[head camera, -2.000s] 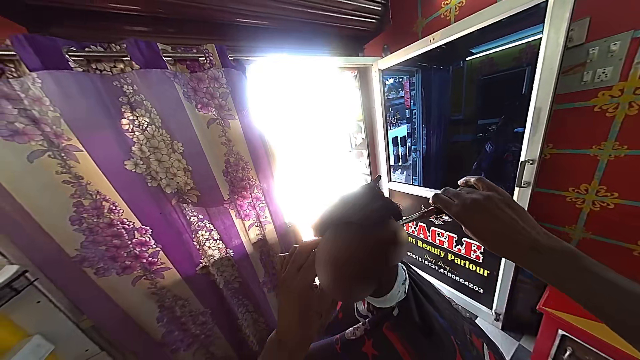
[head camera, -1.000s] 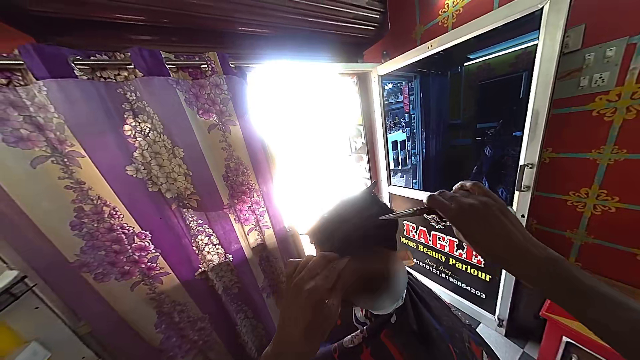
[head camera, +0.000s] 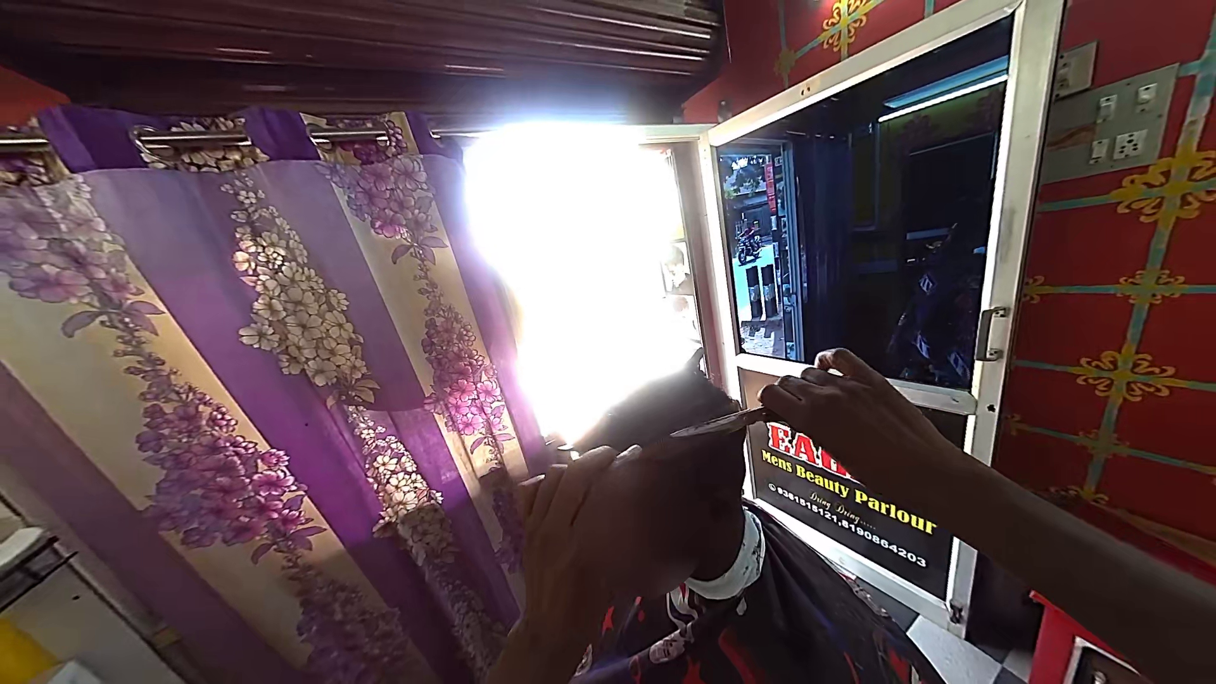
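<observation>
A seated person's head with short dark hair (head camera: 665, 408) is at the lower middle, a white neck strip (head camera: 736, 565) round the neck and a dark patterned cape (head camera: 760, 627) below. My right hand (head camera: 822, 394) grips hair scissors (head camera: 712, 424) from the right, their blades lying against the hair at the side of the head. My left hand (head camera: 570, 503) is raised at the left side of the head, fingers bent against it; whether it holds a comb or hair cannot be told in the shade.
A purple floral curtain (head camera: 323, 380) hangs at the left beside a very bright opening. At the right stands a glass door with a white frame (head camera: 1007, 218) and a lettered lower panel. Behind it is a red tiled wall (head camera: 1092, 399). A counter corner (head camera: 85, 617) shows at lower left.
The scissors, apart from the head's edge a second ago, now lie across the side of the hair. The person's head looks turned or tilted differently from two seconds ago.
</observation>
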